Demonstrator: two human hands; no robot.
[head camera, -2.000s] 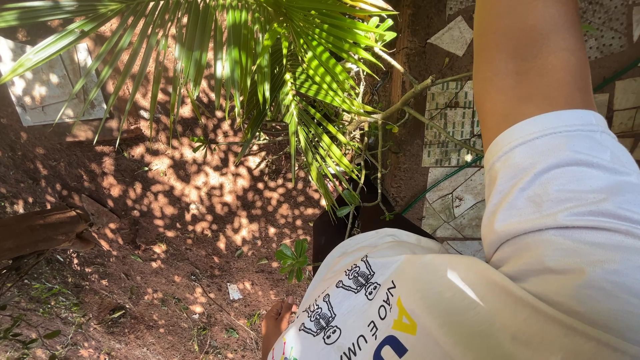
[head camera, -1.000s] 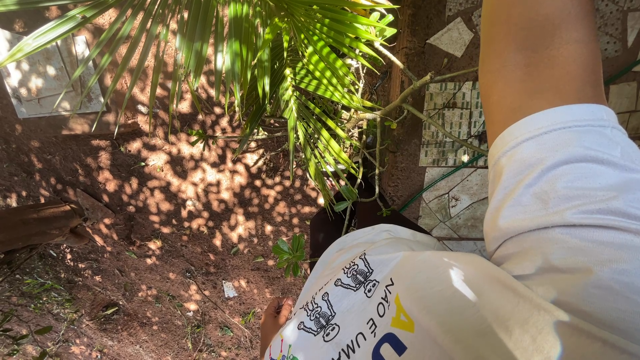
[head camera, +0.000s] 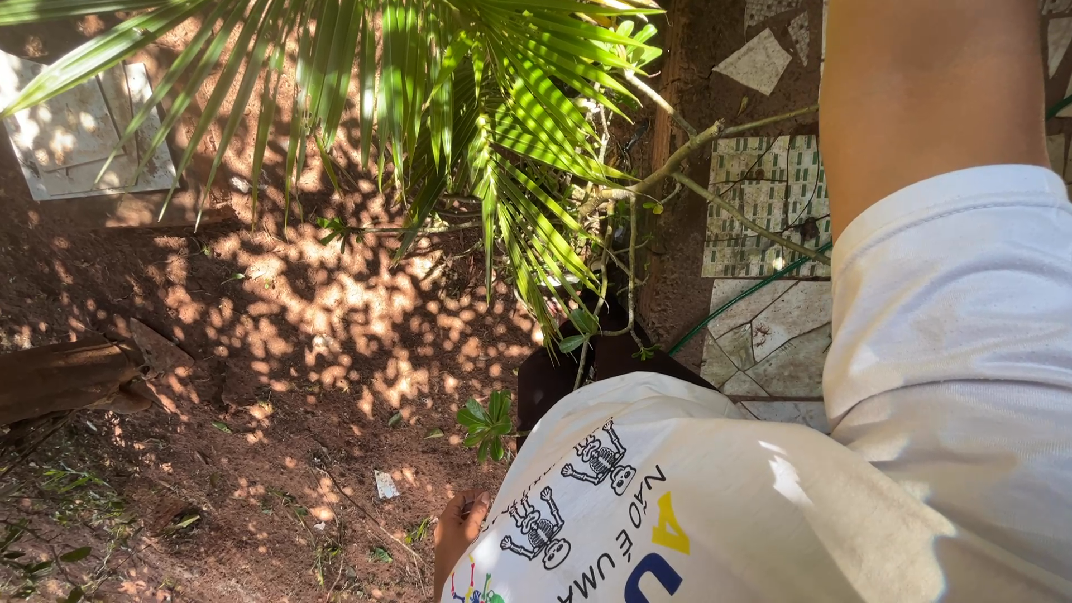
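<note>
My left hand (head camera: 459, 529) shows at the bottom, beside the hem of my white printed T-shirt (head camera: 720, 502). Its fingers look bent and partly hidden by the shirt, so whether it holds anything cannot be told. My right arm (head camera: 930, 92) comes out of the sleeve and runs off the top edge, which leaves my right hand out of view. Dark legwear (head camera: 548, 381) shows beyond the shirt. Close to it are thin branches (head camera: 670, 167) of a shrub and a green palm frond (head camera: 494, 142) that hangs from the top.
Reddish soil (head camera: 318, 327) lies in dappled shade. Mosaic paving of broken tile (head camera: 766, 205) runs beside my right arm, with a green hose or cord (head camera: 745, 297) across it. A pale slab (head camera: 84, 126) lies upper left, and a brown log or dry stalk (head camera: 67, 377) juts in below.
</note>
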